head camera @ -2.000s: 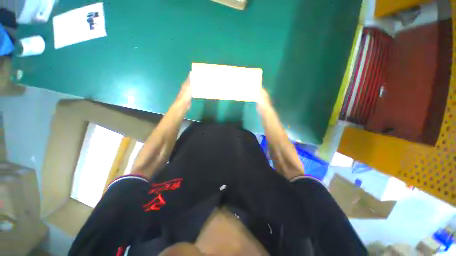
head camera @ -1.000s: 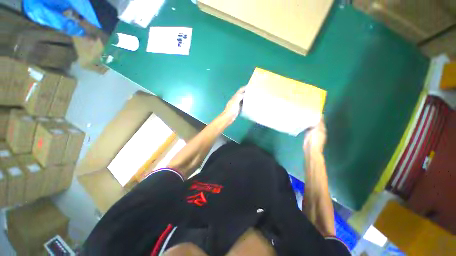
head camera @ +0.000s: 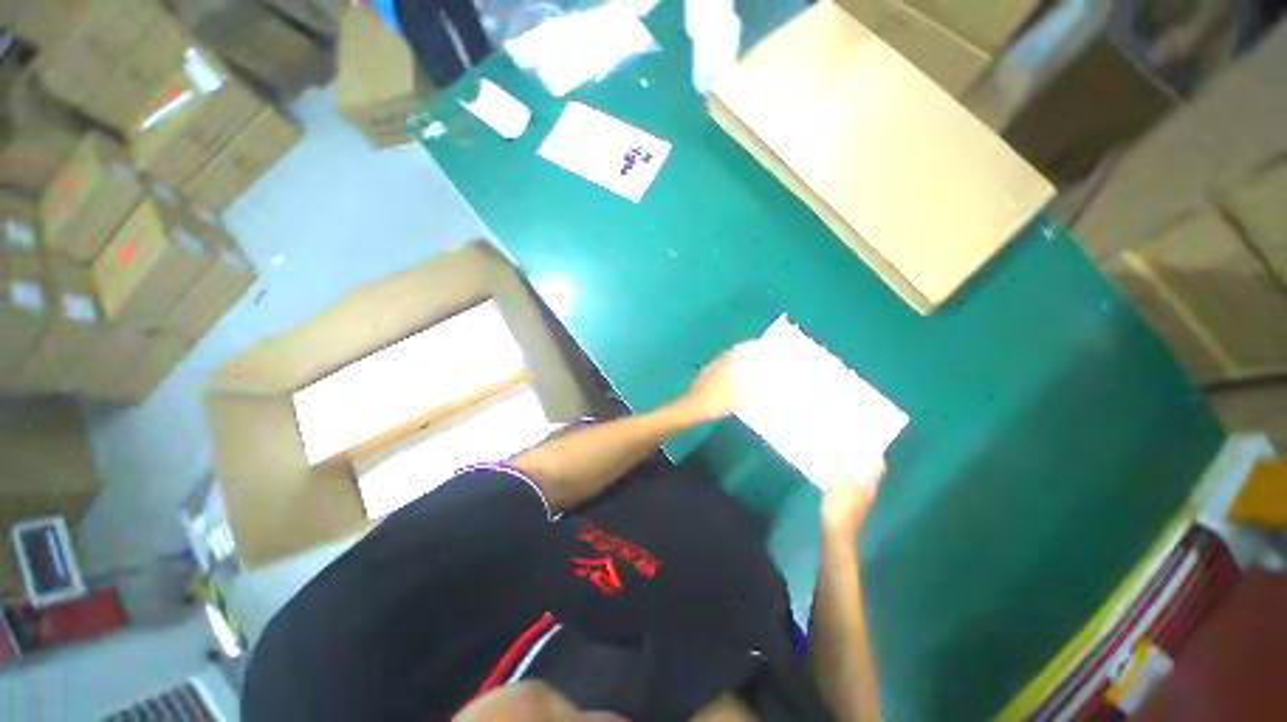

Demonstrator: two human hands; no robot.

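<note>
A block of white retail boxes (head camera: 819, 399) is held over the green bench near its front edge, with its white face up. My left hand (head camera: 717, 384) grips its left end. My right hand (head camera: 851, 497) grips its right end; the fingers are blurred and partly hidden by the block. The large open brown shipping carton (head camera: 261, 459) is to my left beside the bench. White rows of boxes (head camera: 417, 381) with an orange-tan side strip lie inside it; my left arm and sleeve cover its near corner.
Tan flattened cardboard (head camera: 882, 148) lies at the bench's far side. A printed sheet (head camera: 606, 150), a white roll (head camera: 498, 110) and clear plastic (head camera: 582, 50) lie at the far left. Brown cartons (head camera: 170, 85) are stacked left and beyond. A dark red surface (head camera: 1225, 656) is at right.
The view has turned left, bringing the carton and cardboard further into view. The held block has tilted from showing its yellow-orange side to showing mostly white. Both hands still hold it.
</note>
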